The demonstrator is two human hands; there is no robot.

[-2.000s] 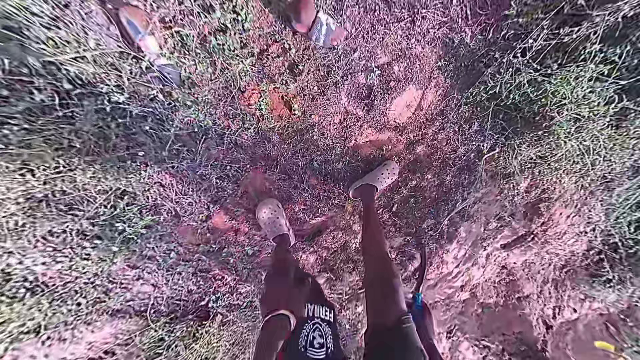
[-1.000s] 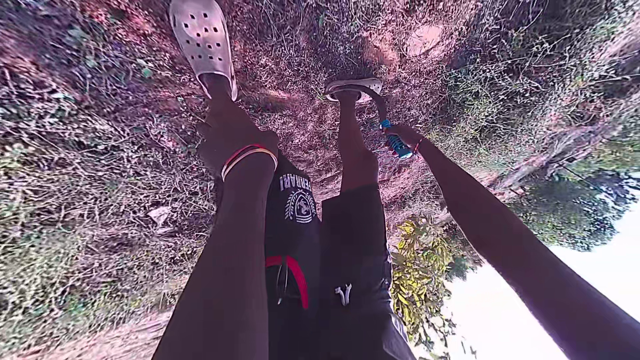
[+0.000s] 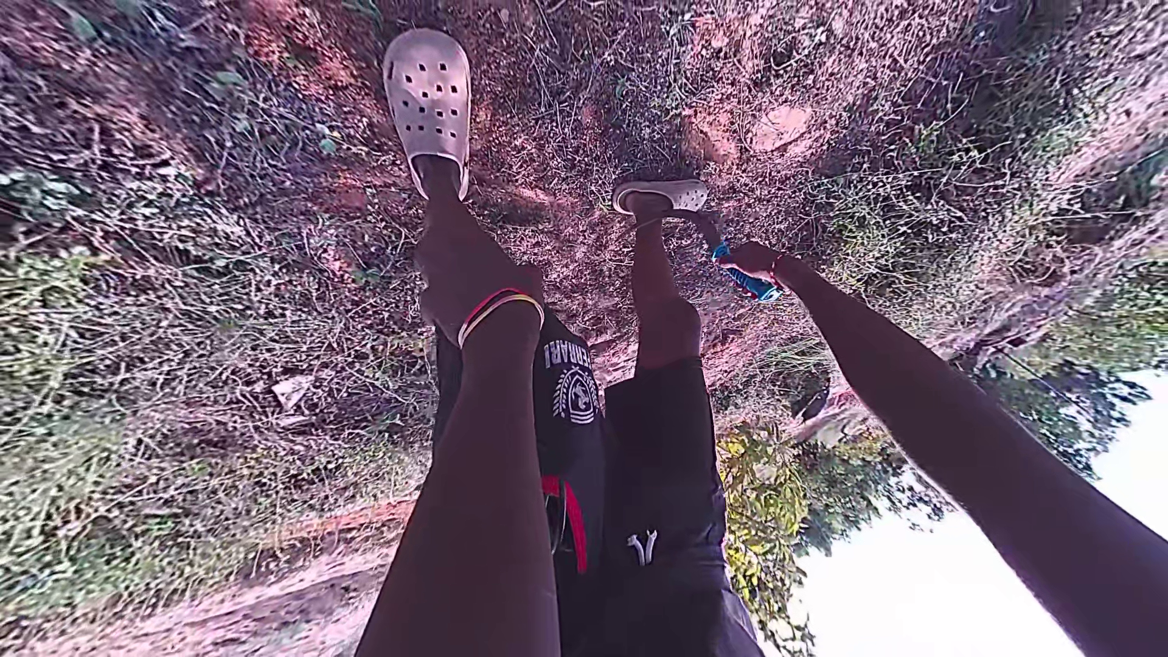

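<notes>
My right hand [image 3: 756, 259] grips the blue-wrapped handle of a sickle [image 3: 750, 283], whose dark curved blade reaches left across my shin, close to the clog on that foot. My left hand [image 3: 474, 265] hangs in front of my raised left leg, back of the hand toward me; its fingers are in shadow, so whether they hold anything does not show. Red and pale bands circle the left wrist. Perforated clogs are on both feet, the left one [image 3: 429, 96] nearer the camera and the right one [image 3: 671, 194] farther off.
Dry grass and tangled stems [image 3: 301, 228] cover reddish soil around my feet. A pale flat stone [image 3: 780, 128] lies beyond the right foot, and a small light scrap [image 3: 292, 391] lies at the left. A leafy bush [image 3: 762, 511] and trees stand at the lower right.
The sickle, low beside my right leg two seconds ago, is now held out to the right. My left foot has come up toward the camera. The view has tilted strongly, bringing sky in.
</notes>
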